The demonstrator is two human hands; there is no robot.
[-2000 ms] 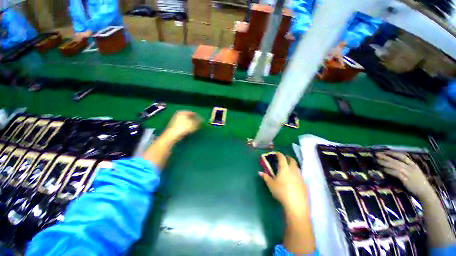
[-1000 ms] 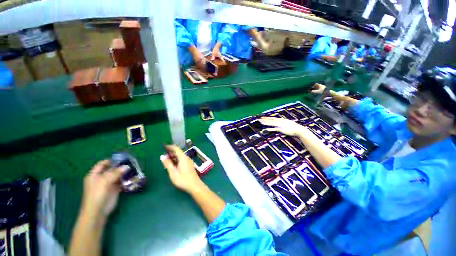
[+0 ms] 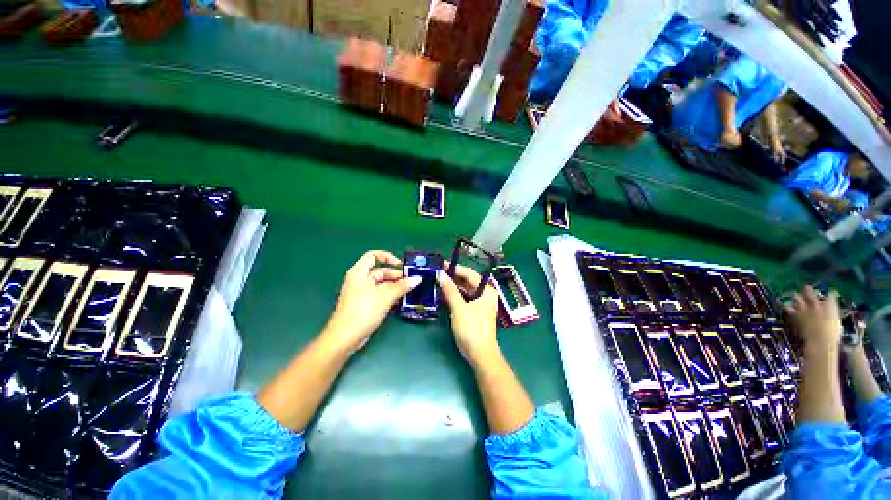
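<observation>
My left hand (image 3: pixel 371 296) holds the left side of a phone body (image 3: pixel 421 285), a dark blue-black slab with a round pale spot near its far end. My right hand (image 3: pixel 474 317) touches the body's right side with the thumb and also holds a thin dark open frame (image 3: pixel 472 268), tilted beside the body. A small stack of bezels (image 3: pixel 517 294), white-topped with red-pink edges, lies just right of my right hand, near the foot of the post.
White post (image 3: pixel 557 122) beyond my right hand. Left blister tray (image 3: pixel 107 225) with gold-rimmed pieces; right blister tray (image 3: pixel 674 398) with phones, another person's hands (image 3: pixel 816 317) at its far right. Loose phones (image 3: pixel 431 198) on the belt. Red-brown boxes (image 3: pixel 409 86) across the line.
My hands have come together around the phone body, which my left hand held farther left. The thin frame now stands out clearly in my right hand. The view has swung back left.
</observation>
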